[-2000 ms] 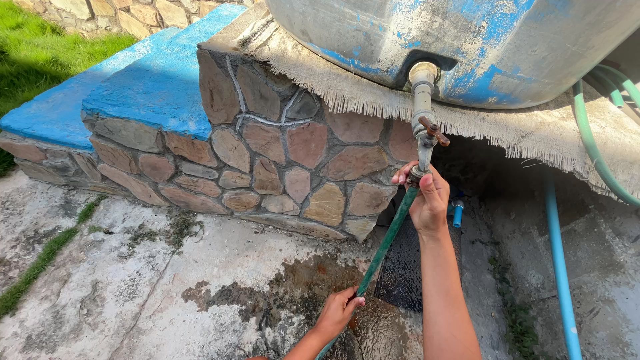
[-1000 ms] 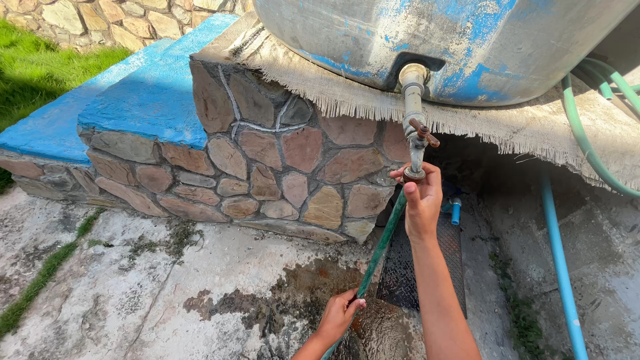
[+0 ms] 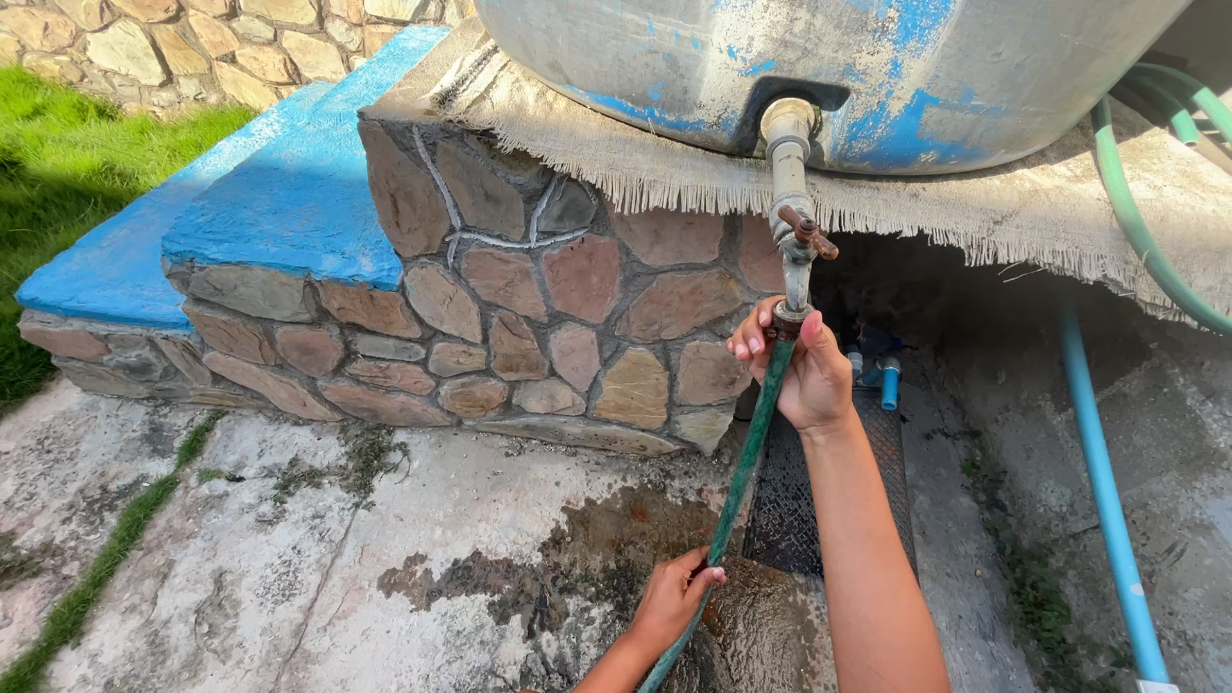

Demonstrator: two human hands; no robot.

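A green garden hose (image 3: 739, 481) runs from a metal tap (image 3: 797, 255) down to the bottom edge of the view. My right hand (image 3: 813, 371) grips the hose coupling (image 3: 787, 320) at the tap's spout, thumb on one side and fingers on the other. Lower down, my left hand (image 3: 674, 595) is closed around the hose. The tap has a rusty T-shaped handle (image 3: 808, 233) and hangs from a pipe (image 3: 789, 164) that comes out of a large grey and blue tank (image 3: 674, 67). Whether the coupling sits fully on the spout cannot be told.
Under the tank lies frayed woven cloth (image 3: 664, 183) on a stone-faced base (image 3: 577, 337). Blue-topped steps (image 3: 289, 212) stand at left. A dark metal plate (image 3: 866, 462) lies on the wet concrete below the tap. A blue pipe (image 3: 1107, 481) and a coiled green hose (image 3: 1136, 221) are at right.
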